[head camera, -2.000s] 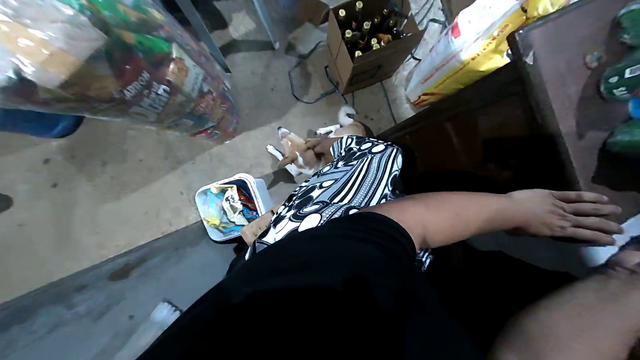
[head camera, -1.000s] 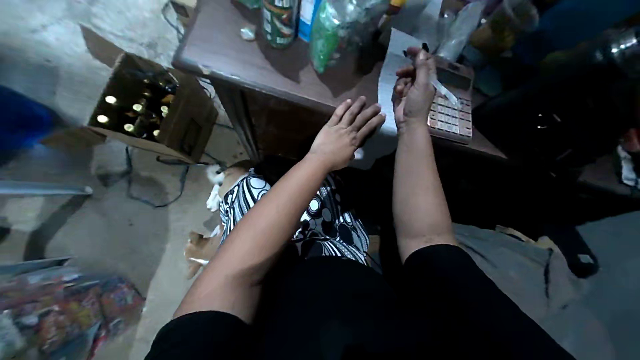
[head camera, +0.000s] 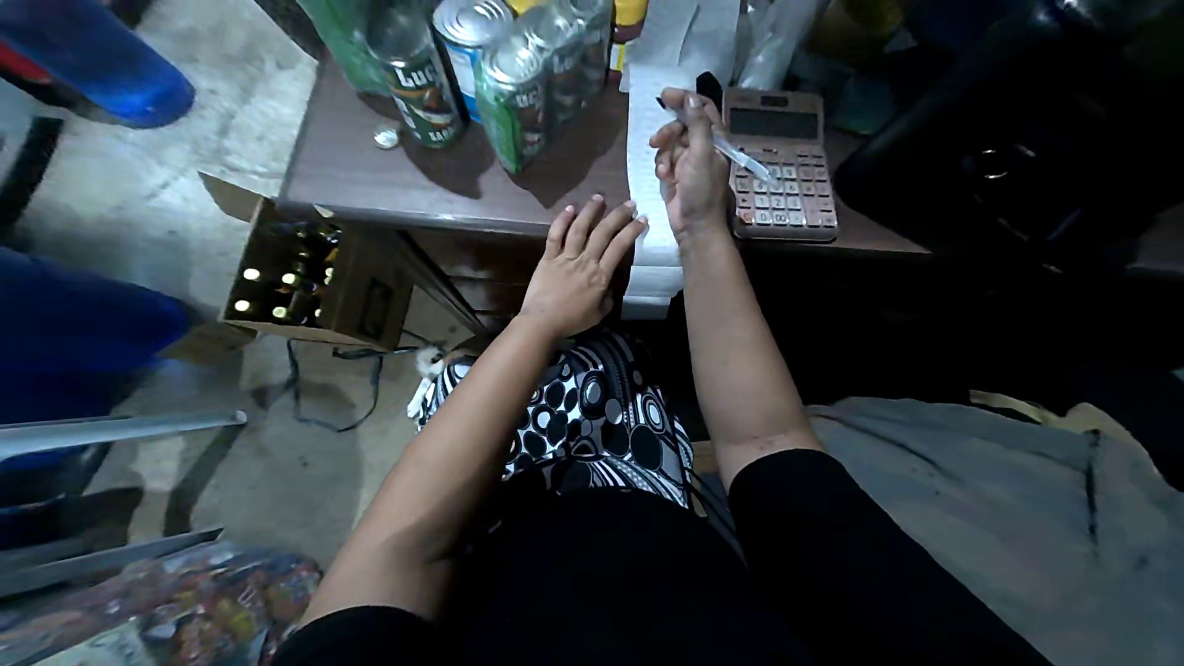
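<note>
My right hand holds a pen between its fingers, above a long paper sheet and beside a pink calculator. The pen's pale end lies over the calculator's keys. The paper hangs over the front edge of the brown table. My left hand is at that edge, fingers spread and holding nothing, its fingertips close to the paper's left side. Beyond it stand several cans, among them a green can and a can in clear and green plastic.
A bottle cap lies on the table at its left. On the floor, left of the table, stands a cardboard box of bottles near a dark cable. A black object stands right of the calculator.
The view has swung strongly since the oldest frame. Since one second ago, the view is nearer the tabletop; my right hand holds the pen by the calculator in both frames.
</note>
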